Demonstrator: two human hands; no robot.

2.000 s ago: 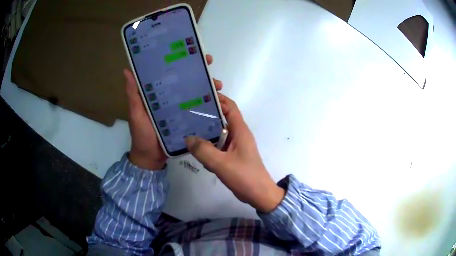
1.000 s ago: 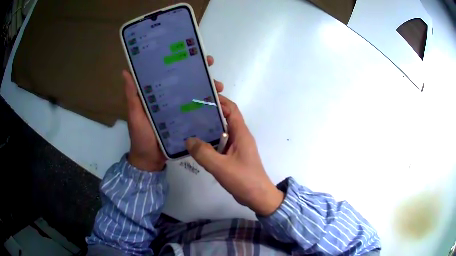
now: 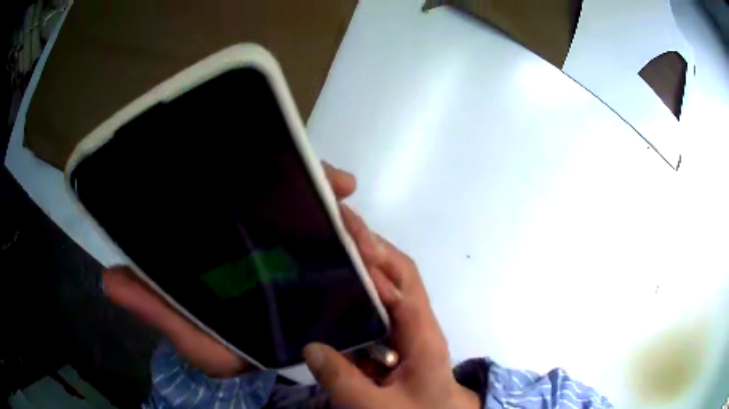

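A smartphone (image 3: 216, 216) in a pale case fills the left middle of the view, tilted, its screen dark with a blurred green patch. My left hand (image 3: 172, 323) holds it at its left edge and from behind; most of that hand is hidden. My right hand (image 3: 392, 335) is at the phone's lower right corner, thumb at the bottom edge of the screen, fingers along the right side. A small pale stick (image 3: 385, 355) shows its end between my right thumb and fingers.
Flat brown fabric (image 3: 176, 40) lies at the upper left of the white table (image 3: 511, 216). A white template (image 3: 619, 48) with a curved window lies at the upper right, beside another brown piece (image 3: 519, 24). A yellow-brown stain marks the table at the lower right.
The phone has come closer to the camera and tilted further left. Its lit chat screen has turned dark. Both hands have moved lower in the view with it.
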